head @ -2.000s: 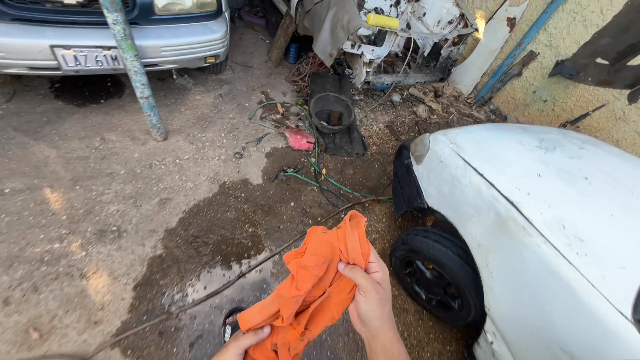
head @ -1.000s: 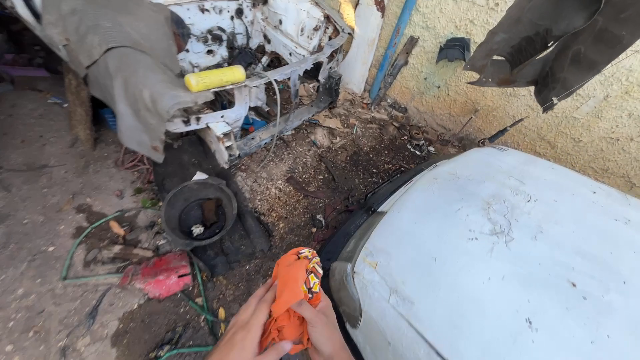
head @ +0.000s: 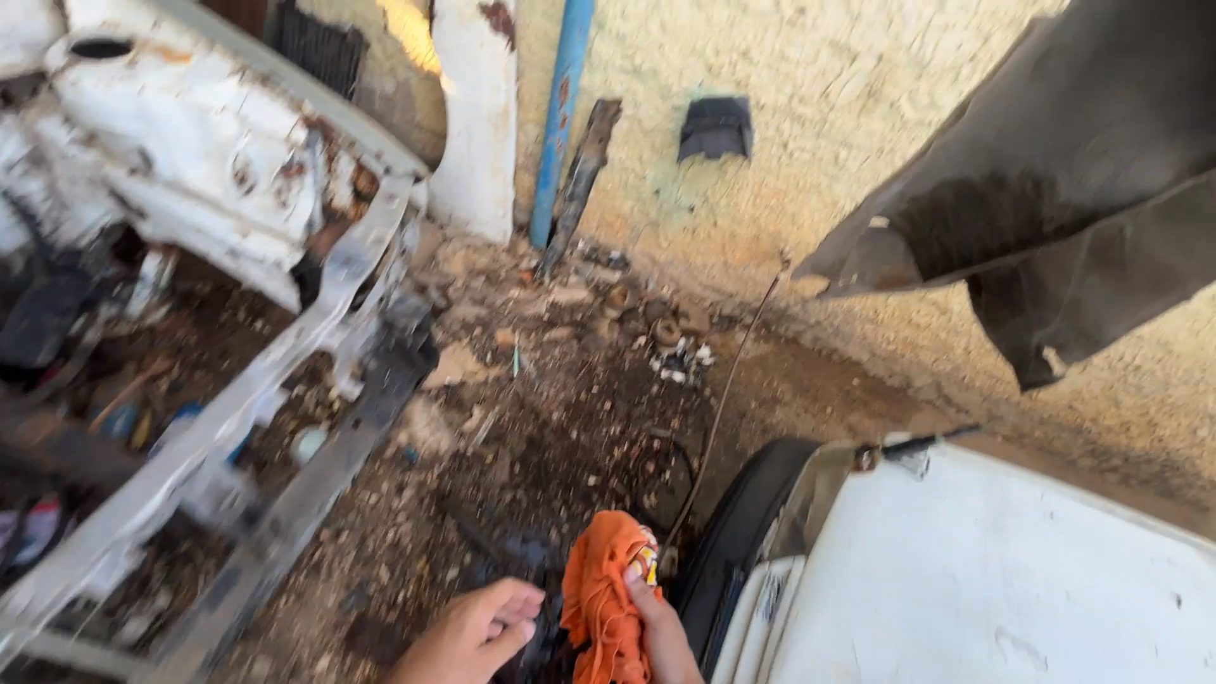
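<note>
At the bottom centre of the head view, my right hand (head: 657, 627) grips a bunched orange cloth (head: 608, 594) with a small printed patch at its upper right. My left hand (head: 475, 627) is just left of the cloth, apart from it, fingers loosely curled with nothing between them. Right of my right hand is the front corner of a white car, with its black bumper (head: 746, 532) and white hood (head: 978, 570). The lower ends of both hands are cut off by the frame edge.
A stripped white car body with a bare metal frame rail (head: 285, 380) fills the left. Debris (head: 532, 408) covers the dirt ground. A blue pole (head: 562, 114) leans by the rough yellowish wall (head: 807, 85). A dark torn sheet (head: 1035, 218) hangs upper right. A thin rod (head: 727, 399) slants near the bumper.
The cloth was spread between both hands, then bunched up in them; now my left hand has come off it. The view has swung right, towards the wall and the white car's front.
</note>
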